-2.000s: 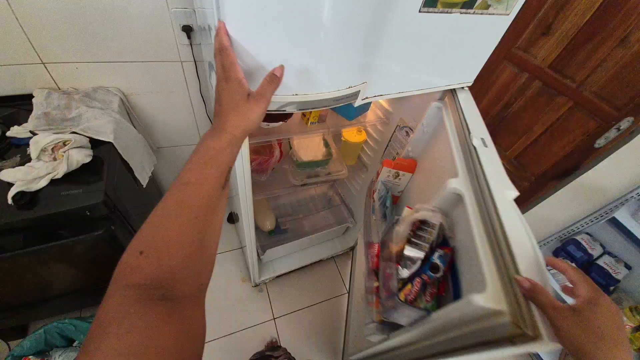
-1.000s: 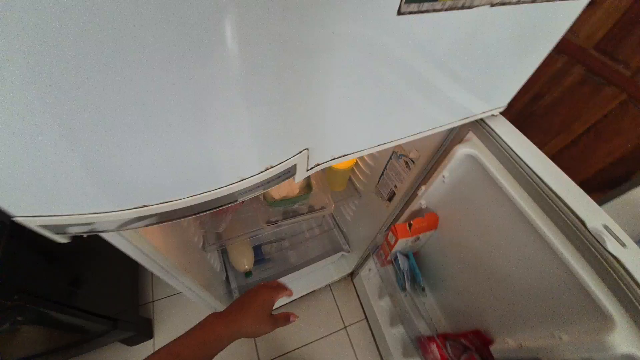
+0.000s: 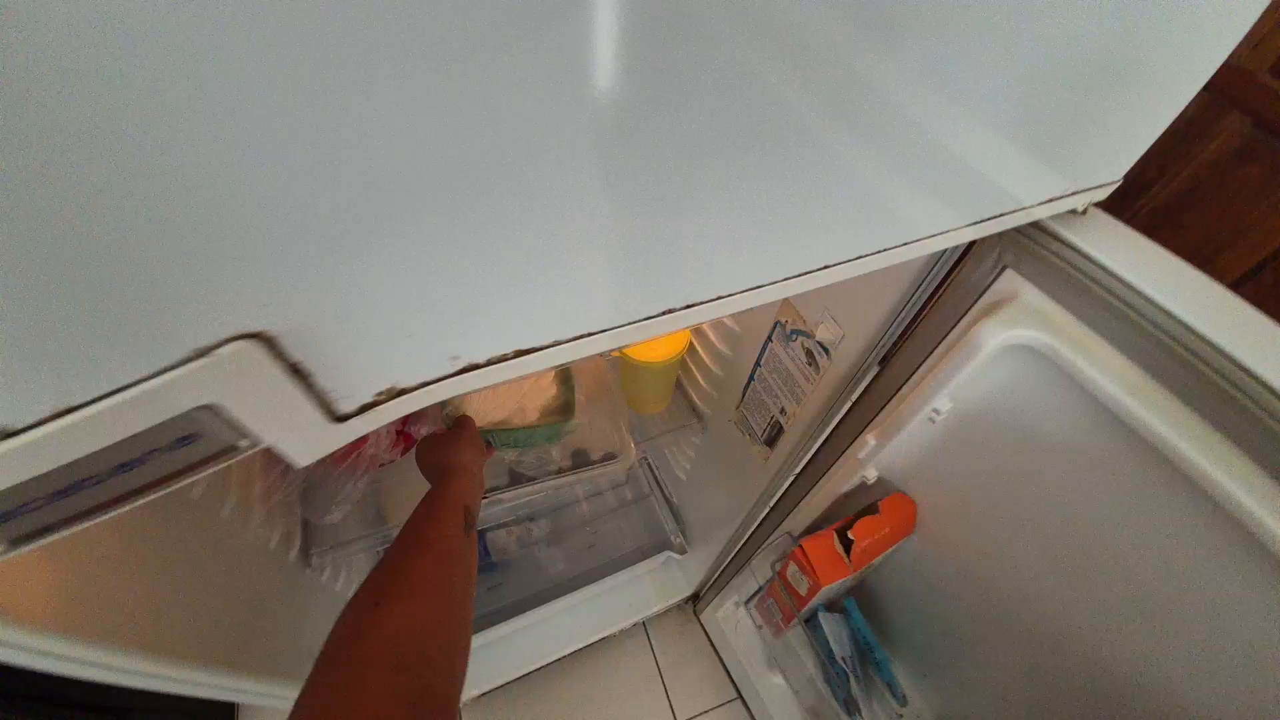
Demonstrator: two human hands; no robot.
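My left hand [image 3: 455,455] reaches into the lower compartment of a fridge and touches the left edge of a green container [image 3: 530,434] covered with clear plastic; its fingertips are partly hidden, so its hold is unclear. Left of the hand lie clear plastic bags [image 3: 350,470] with something red inside. A yellow plastic cup [image 3: 652,375] stands on the shelf to the right. Below is a clear drawer [image 3: 590,540]. My right hand is out of view.
The white upper door [image 3: 600,200] overhangs the compartment. At right the lower door [image 3: 1080,480] stands open, its rack holding an orange carton [image 3: 850,545] and blue packets [image 3: 870,650]. Floor tiles [image 3: 600,670] show below; a wooden door [image 3: 1200,180] is at far right.
My left hand has moved from the upper door, past the front of the compartment, to the container inside. My right hand, on the lower door's edge two seconds ago, has left the view.
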